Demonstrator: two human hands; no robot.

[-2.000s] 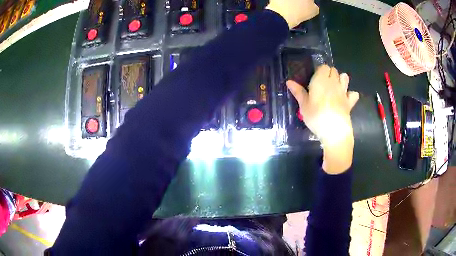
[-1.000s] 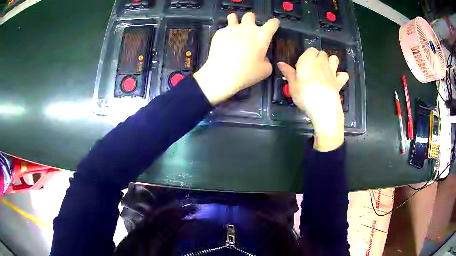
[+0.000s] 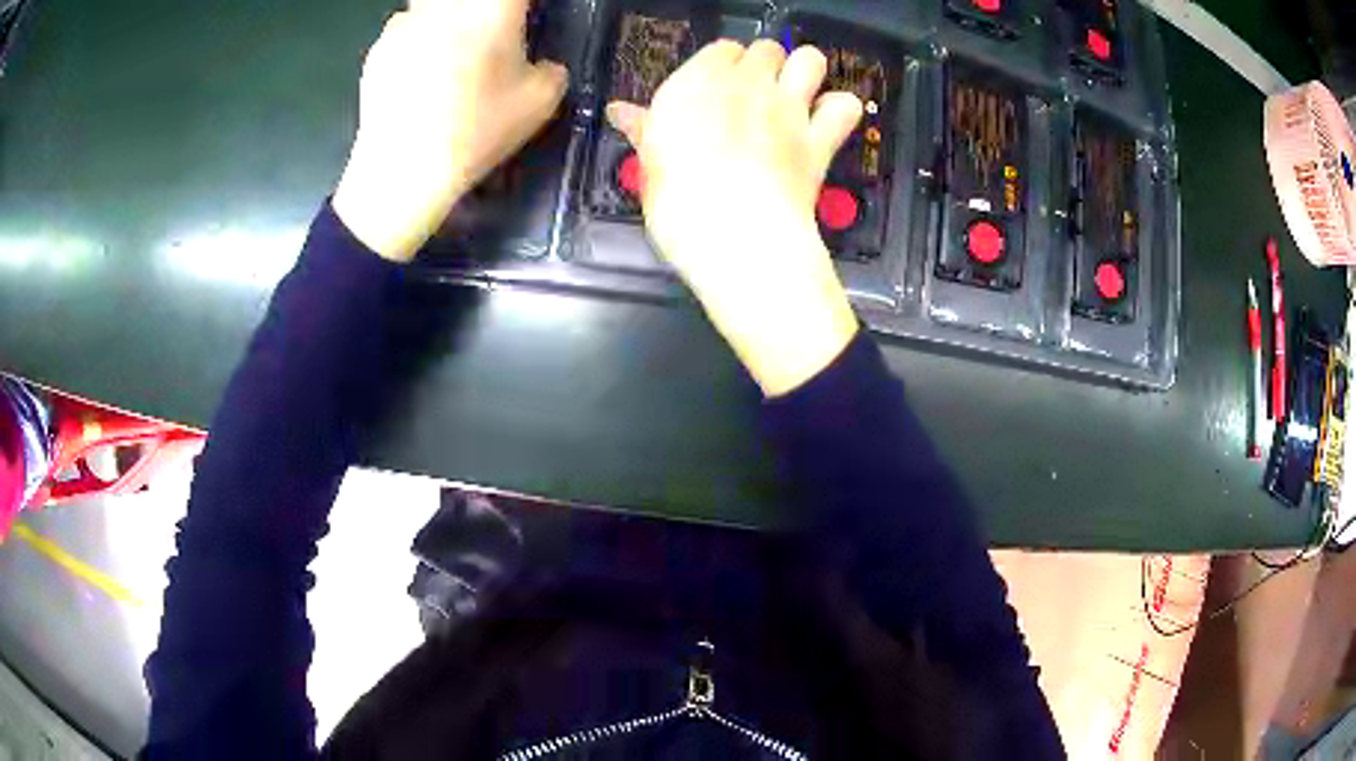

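Note:
A clear blister tray (image 3: 1041, 335) holds several black phones, backs up, each with a red disc near the lower end. One phone (image 3: 982, 179) and another phone (image 3: 1103, 223) lie uncovered at the tray's right, with gold-printed batteries in their backs. My right hand (image 3: 744, 179) is over the phones at the middle-left of the front row, thumb and fingers apart; its grip cannot be told. My left hand (image 3: 446, 119) is at the tray's left end, partly cut off by the top edge, hiding what lies under it.
A pink fan (image 3: 1316, 171) stands at the far right. Below it lie a red pen (image 3: 1276, 327), a thinner red and white pen (image 3: 1254, 364), a dark phone-like device (image 3: 1298, 439) and a yellow-framed item (image 3: 1332, 431). The mat's front edge curves before me.
The view has shifted, so the tray's right end shows more fully. My left hand has moved to the tray's left end. My right hand has moved left over other phones.

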